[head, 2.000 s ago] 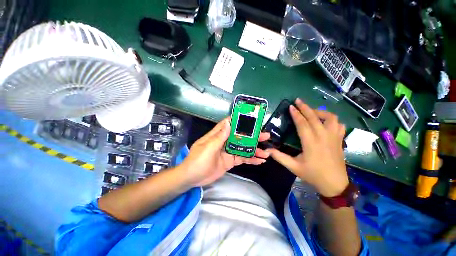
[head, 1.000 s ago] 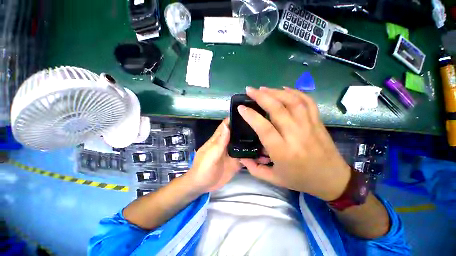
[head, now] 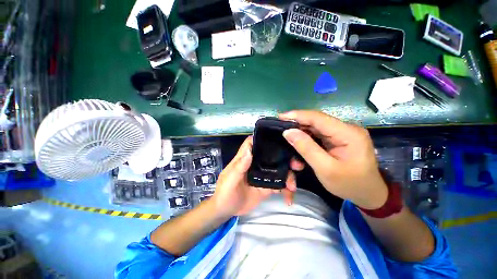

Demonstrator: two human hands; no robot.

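A closed black phone half (head: 268,155) with a dark screen and small keys at its lower edge is held over my lap, just off the bench edge. My left hand (head: 235,182) holds it from the left and below, fingertips showing under its lower right. My right hand (head: 340,158) grips its upper right side, thumb on the front near the top right corner, other fingers behind the rim. The green board seen before is hidden. A blue pick (head: 326,83) lies on the bench beyond my hands.
A white fan (head: 95,141) stands at left, above parts trays (head: 188,177). The green bench (head: 272,109) holds an open flip phone (head: 373,39), white cards (head: 212,85), a crumpled wipe (head: 392,92), tweezers (head: 430,95), a purple cylinder (head: 439,79) and green pieces (head: 455,65).
The black part, first beside the green board unit, now covers it. My right hand has shifted from lying across the front to gripping the upper right side. The camera view has shifted.
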